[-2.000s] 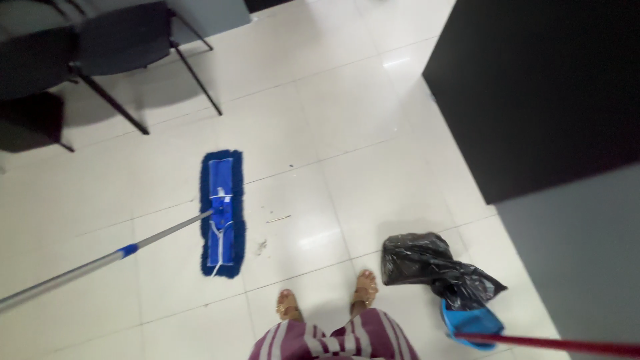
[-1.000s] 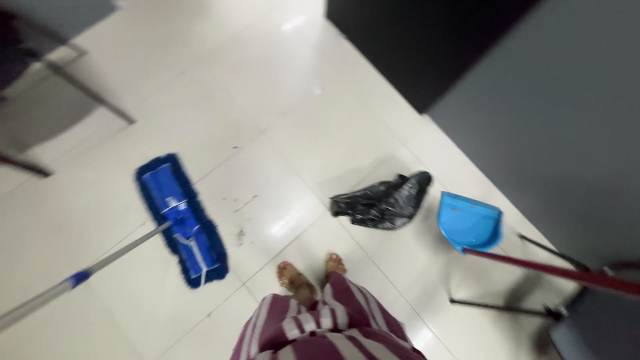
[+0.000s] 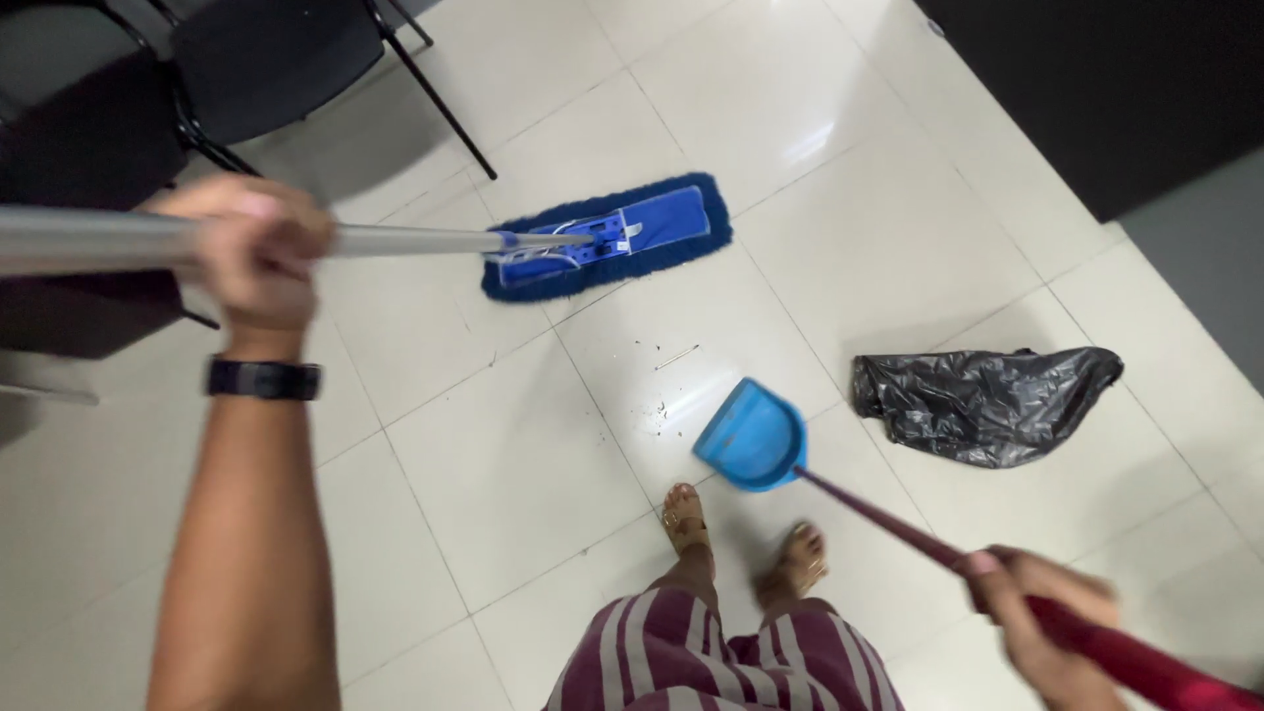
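My left hand (image 3: 252, 247), with a dark band on its wrist, is closed around the grey metal pole of a dust mop (image 3: 607, 237). The mop's blue flat head with its dark blue fringe lies on the tiles ahead of my feet. At the lower right my right hand (image 3: 1042, 612) grips the red handle of a blue dustpan (image 3: 755, 434). The pan is down by my feet, its open edge facing a scatter of small dark debris (image 3: 662, 410). A thin pale stick (image 3: 677, 356) lies between the debris and the mop head.
A crumpled black plastic bag (image 3: 987, 405) lies on the floor right of the dustpan. Black chairs (image 3: 276, 59) with metal legs stand at the upper left. A dark panel (image 3: 1106, 89) above a grey surface borders the floor at the upper right.
Both hands have come into view. The dustpan has moved from the right, past the black bag, to beside the debris. The mop head has turned and lies beyond the debris.
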